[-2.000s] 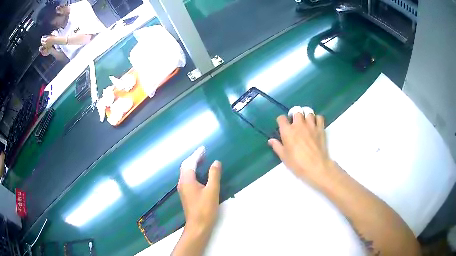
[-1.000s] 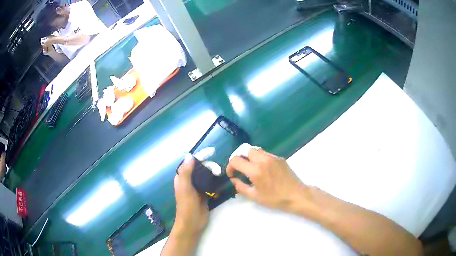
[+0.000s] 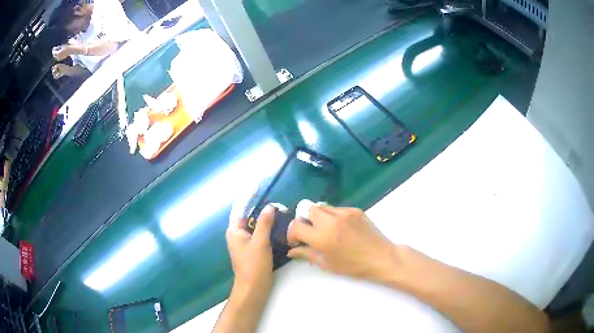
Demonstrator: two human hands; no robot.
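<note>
A black phone middle frame (image 3: 284, 170) is held tilted above the green belt, its see-through part toward the far side. My left hand (image 3: 253, 244) grips its near left end, thumb on top, with white finger cots on the fingertips. My right hand (image 3: 339, 237) is at its near right end, with bent fingers and white cots against it; the fingers partly hide that end. A second black frame (image 3: 372, 123) lies flat on the belt to the right, with orange edges at its near end. Another frame (image 3: 138, 317) lies at the lower left, cut off by the picture's edge.
The conveyor belt (image 3: 215, 237) is glossy green. A white sheet (image 3: 501, 195) covers the near right edge. Across the line are an orange tray (image 3: 189, 121) with white items, a grey post (image 3: 244, 49) and a person (image 3: 98, 39). A dark frame nears the far right end.
The held frame has shifted slightly right, and my left thumb now lies over its near end. The frame on the right has moved left and nearer; the lower-left one has moved farther left.
</note>
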